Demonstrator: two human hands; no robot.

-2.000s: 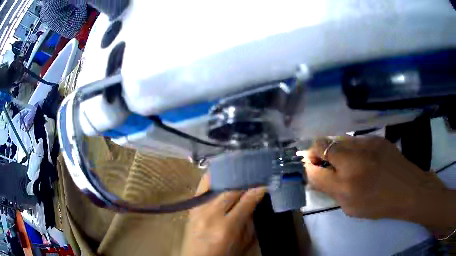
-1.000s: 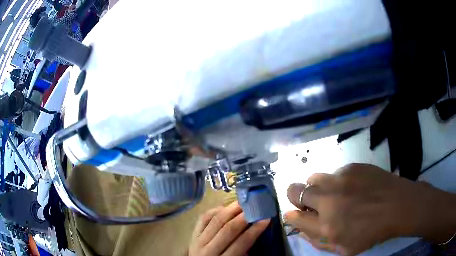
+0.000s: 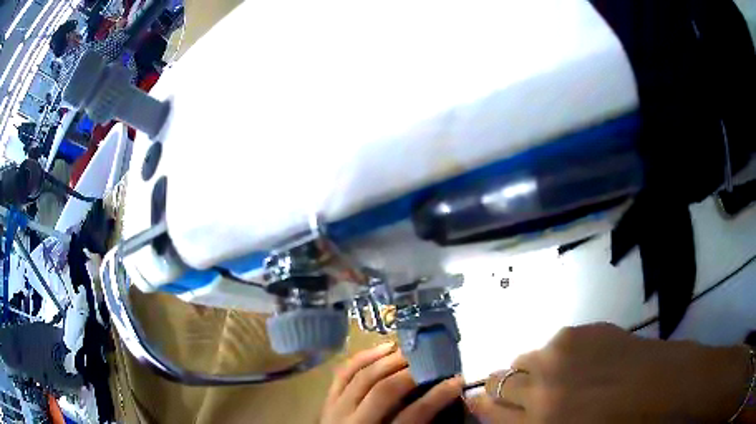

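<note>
The white machine head [image 3: 398, 124] with a blue stripe fills the middle of the view. A brown garment panel [image 3: 186, 331] lies beyond and left of it. My left hand [image 3: 373, 389] lies with its fingertips on the brown cloth, under the tension knobs [image 3: 308, 330]. A black strip [image 3: 439, 407] shows in part under my left fingers. My right hand [image 3: 580, 385], with a ring, is at the bottom right, fingers curled beside the strip. A small dark thing shows at its fingertips; I cannot tell what it is. The needle is hidden.
Black cloth strips [image 3: 667, 248] hang from the machine arm at the right. A chrome loop guard [image 3: 157, 352] curves at the head's left end. A dark object [image 3: 738, 197] lies on the table at the far right. A person [image 3: 66, 40] and cluttered workstations show at the far left.
The view has shifted, so the machine head sits further left than at first. My right hand has moved from beside the knobs down towards the bottom edge. My left hand stays on the cloth.
</note>
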